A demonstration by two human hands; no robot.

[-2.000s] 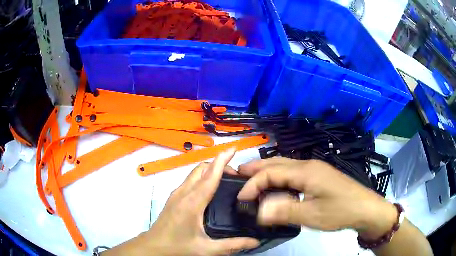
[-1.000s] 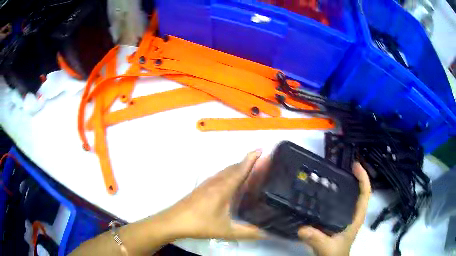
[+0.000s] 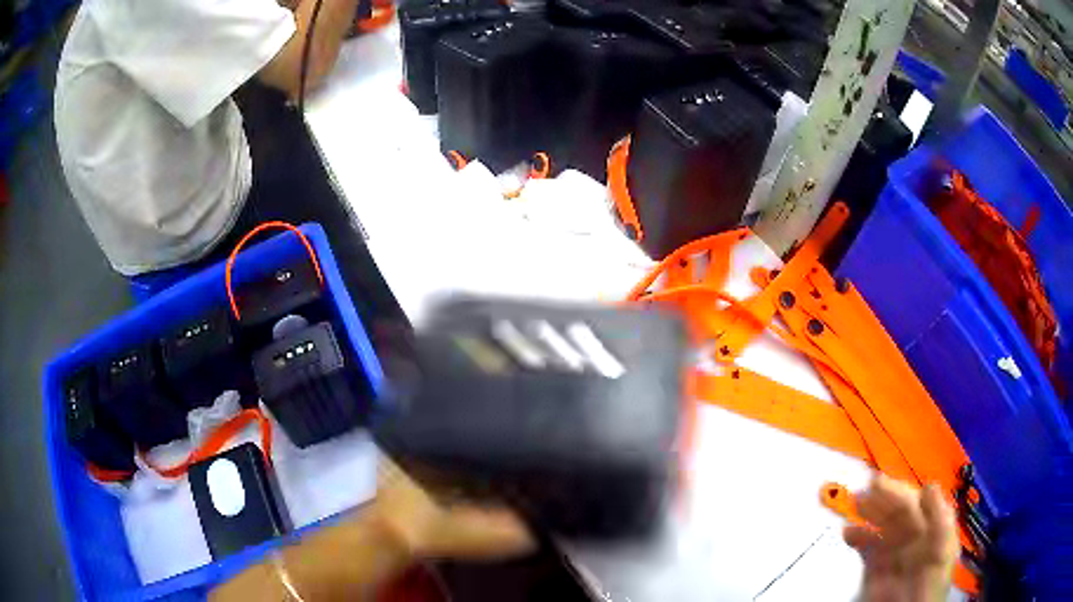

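Observation:
A black power bank is in the middle of the view, blurred, with pale cable plugs in a row on its upper end. My left hand holds it from below, and the fingers are partly hidden by the unit. My right hand is at the lower right, apart from the unit, over the carry straps, blurred and cut off by the lower edge. Orange carry straps lie spread on the white table.
A floor-side blue tote at left holds several black units and white wrap. A person in a pale shirt is at the upper left. Waiting units stand left of the worn metal post. The strap bin is at right.
The view has swung left. The unit has left my right hand and is now in my left hand alone, toward the table's left edge and the floor-side tote.

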